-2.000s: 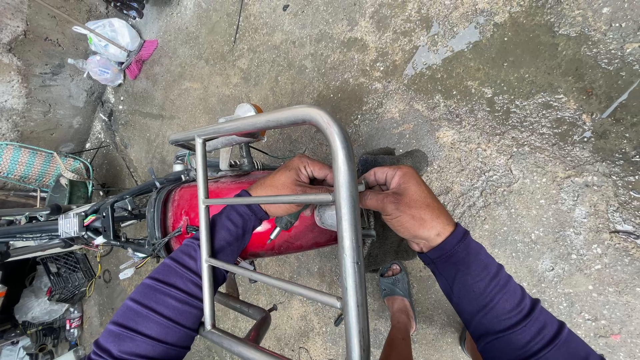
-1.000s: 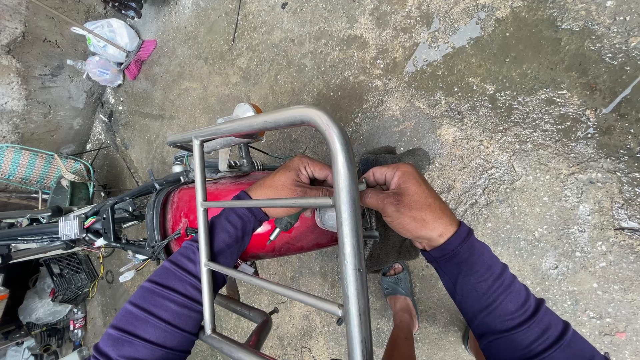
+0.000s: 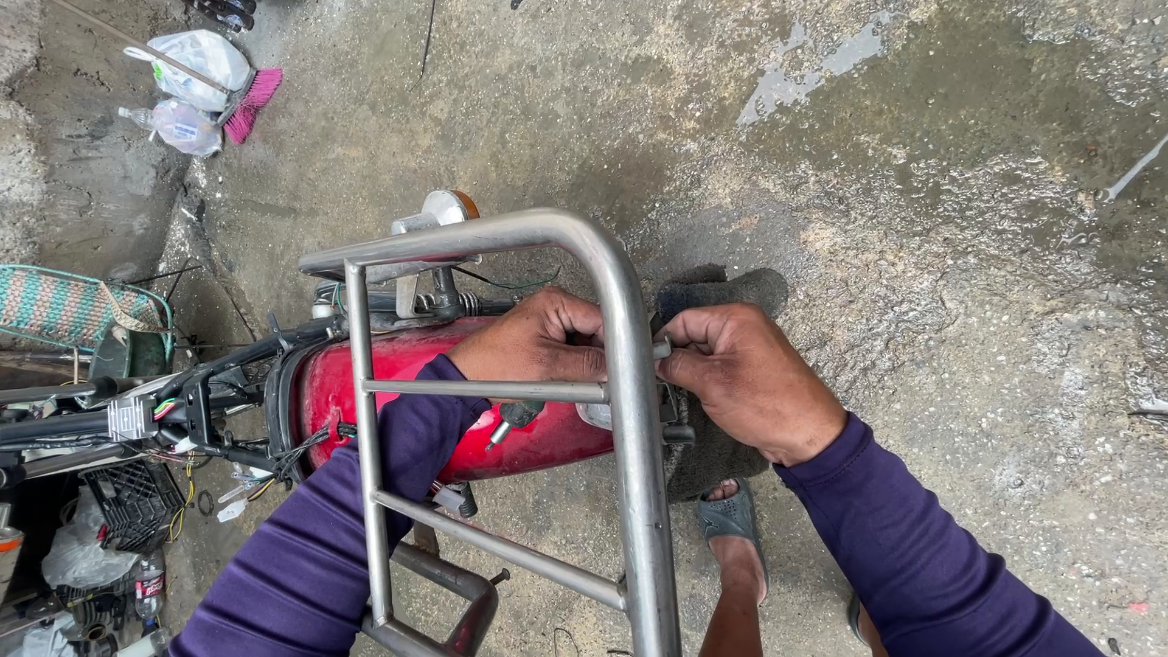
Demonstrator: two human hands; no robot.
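A tubular steel rack (image 3: pixel 639 438) stands over the red rear fender (image 3: pixel 538 447) of a stripped motorcycle. My left hand (image 3: pixel 538 342) reaches beneath the rack's bars, its fingertips bent behind the thick end tube; what they touch is hidden. On the other side of that tube, my right hand (image 3: pixel 744 370) pinches a small metal piece (image 3: pixel 662 349), possibly a bolt, between thumb and forefinger. A tool with a dark body and a metal tip (image 3: pixel 516 420) lies on the fender below my left hand. A dark cloth (image 3: pixel 716 456) is behind the fender's end.
Concrete floor (image 3: pixel 912 301) surrounds the motorcycle. Frame tubes and loose wires (image 3: pixel 187 511) are at left, with a black plastic crate (image 3: pixel 132 506) and bottles below. A pink broom (image 3: pixel 251 105) and plastic bags (image 3: pixel 201 68) lie upper left. My sandalled foot (image 3: pixel 730 516) is near the cloth.
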